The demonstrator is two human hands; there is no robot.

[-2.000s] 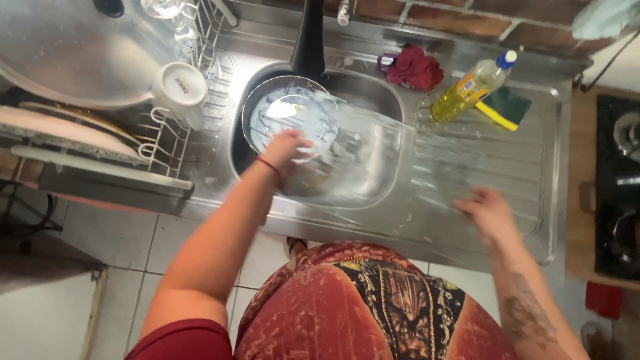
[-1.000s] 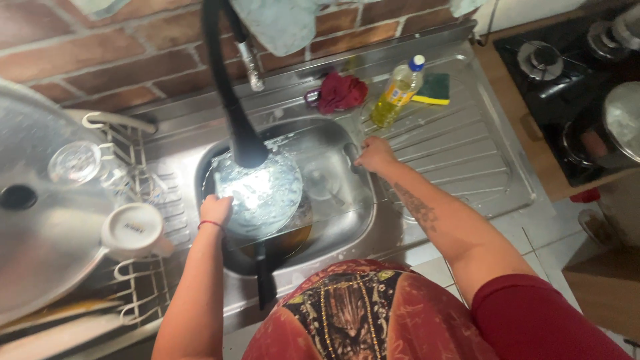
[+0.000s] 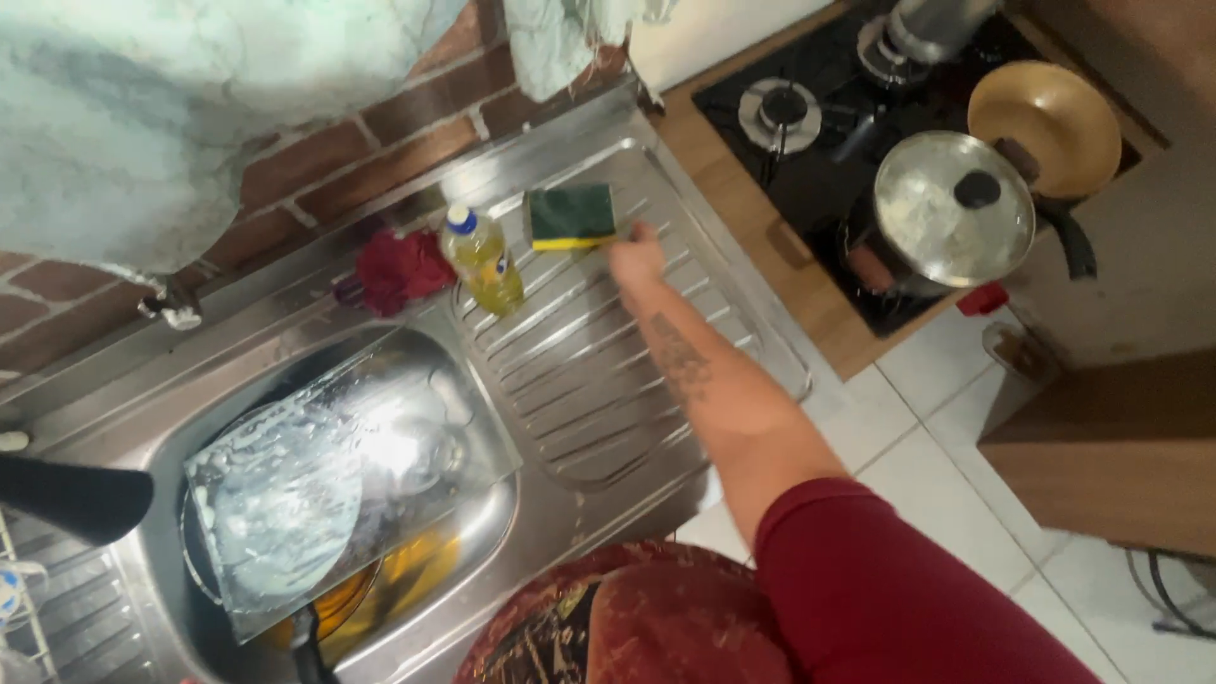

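Note:
My right hand (image 3: 638, 256) reaches over the ribbed steel drainboard, its fingers at the lower right corner of a green and yellow sponge (image 3: 572, 217); whether it grips the sponge cannot be told. Left of the sponge lies a bottle of yellow dish soap (image 3: 483, 261) with a blue and white cap, beside a crumpled dark red cloth (image 3: 404, 273). A clear rectangular glass sheet (image 3: 418, 494) rests across the sink basin, over a round, whitish dish and a pan with a black handle (image 3: 306, 646). Only a trace of skin at the bottom edge may belong to my left hand.
A black faucet spout (image 3: 76, 494) juts in at the left above a wire rack (image 3: 33, 608). At the right, a gas cooktop (image 3: 845, 142) holds a lidded pot (image 3: 953, 209) and a tan pan (image 3: 1045, 128). A pale cloth (image 3: 123, 123) hangs in front of the brick wall.
My right hand has moved from the sink's right side to the sponge. My left hand has gone from the glass sheet, which now rests across the basin. The view has swung toward the cooktop.

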